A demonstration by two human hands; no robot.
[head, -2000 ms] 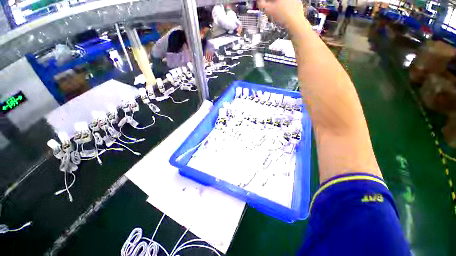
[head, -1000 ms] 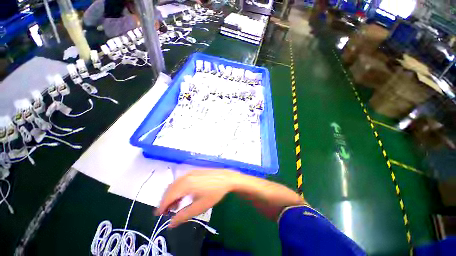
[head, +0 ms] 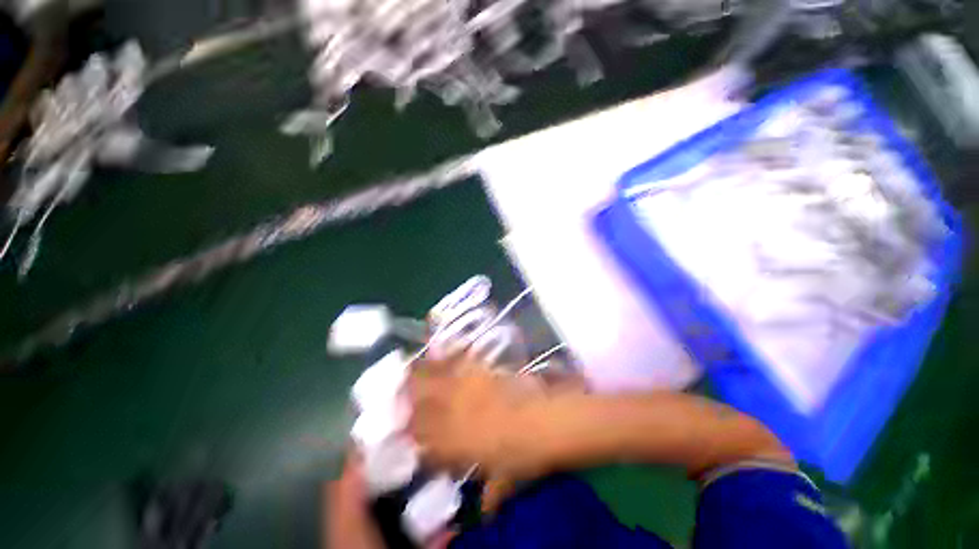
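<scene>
The frame is strongly blurred. Several white adapters (head: 383,377) lie in a row on the dark green surface, low in the middle of the head view. Their white coiled cables (head: 464,313) lie to the right of the blocks. My right hand (head: 462,413) reaches in from the right, over the row and against the blocks; its fingers are blurred, and whether it grips one cannot be told. My left hand (head: 354,499) shows only in part at the bottom edge, below the row. Its fingers cannot be made out.
A blue tray (head: 703,343) with white corded units stands at the right on a white sheet (head: 569,247). A worn divider strip (head: 290,223) crosses the surface. White corded units (head: 397,48) cluster beyond it. A dark pile (head: 183,509) lies at the lower left.
The view has swung left and down, so the tray now sits farther right. My right hand has moved from the cable ends to the adapter blocks. Part of my left hand has appeared.
</scene>
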